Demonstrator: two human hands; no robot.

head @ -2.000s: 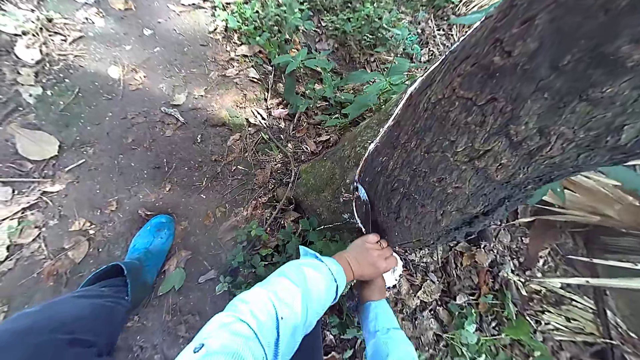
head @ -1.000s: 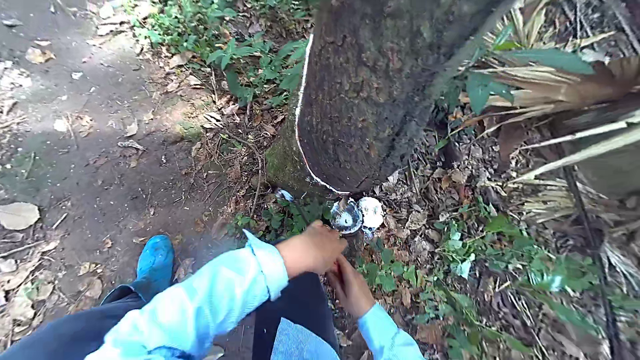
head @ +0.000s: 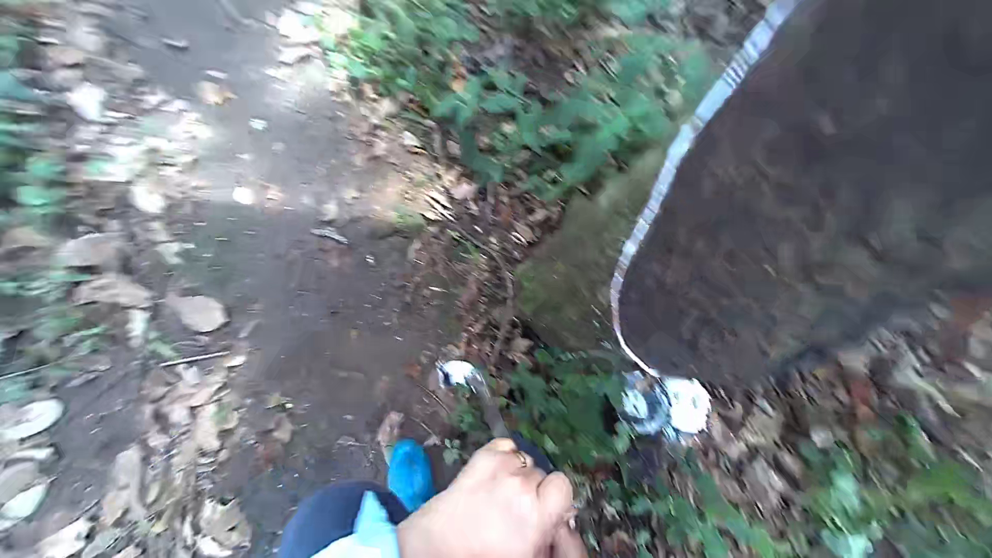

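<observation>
My left hand (head: 496,500), wearing a ring, is closed around a long-handled tapping knife (head: 494,415) low in the view. The knife's bright metal head points up and left, apart from the trunk. Just a small part of my right hand (head: 571,541) shows at the bottom edge beside the left; its grip is hidden. A dark tree trunk (head: 806,201) leans at the right, with a cut line (head: 670,167) of white latex curving down its bark. Below the line's lower end sits a collecting cup (head: 643,403) with white in it, touching a round white thing (head: 688,406).
A dirt path (head: 287,310) runs along the left, with dry leaves (head: 198,311) at its side. Green plants (head: 573,116) grow behind the mossy trunk base (head: 573,271), and more low leaves surround the cup. A blue boot (head: 411,473) stands near my left hand.
The knife's head was at the cut line two seconds ago and is now away from the trunk, to the left. Both hands have moved down from the bark. The view has shifted.
</observation>
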